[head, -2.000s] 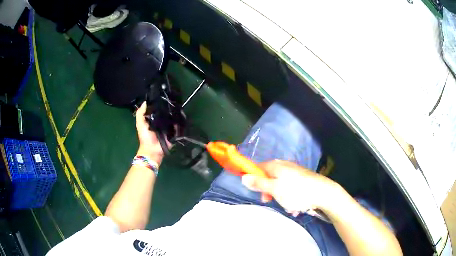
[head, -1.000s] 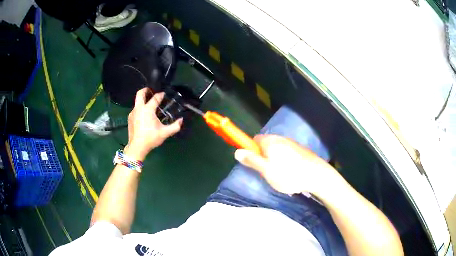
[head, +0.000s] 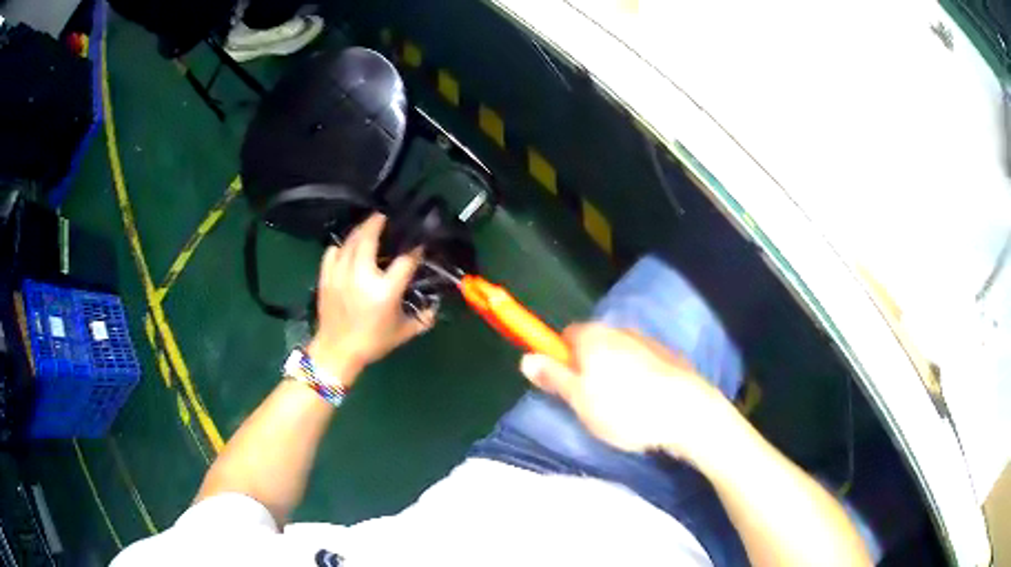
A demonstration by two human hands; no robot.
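Observation:
A black fan assembly is held in the air in front of the stool, blurred, with a dark cable looping out to its left. My left hand, with a striped wristband, grips it from the near left side. My right hand is closed around the handle of an orange air blow gun. The gun's thin nozzle points up-left at the fan assembly; whether it touches cannot be told.
A round black stool stands beyond the fan assembly. A long white bench curves along the right. Blue crates stand on the green floor at left. A person's shoe shows at top left.
The fan assembly has been turned in my left hand, and its cable now loops at the left. The blow gun stays pointed at it, shifted slightly.

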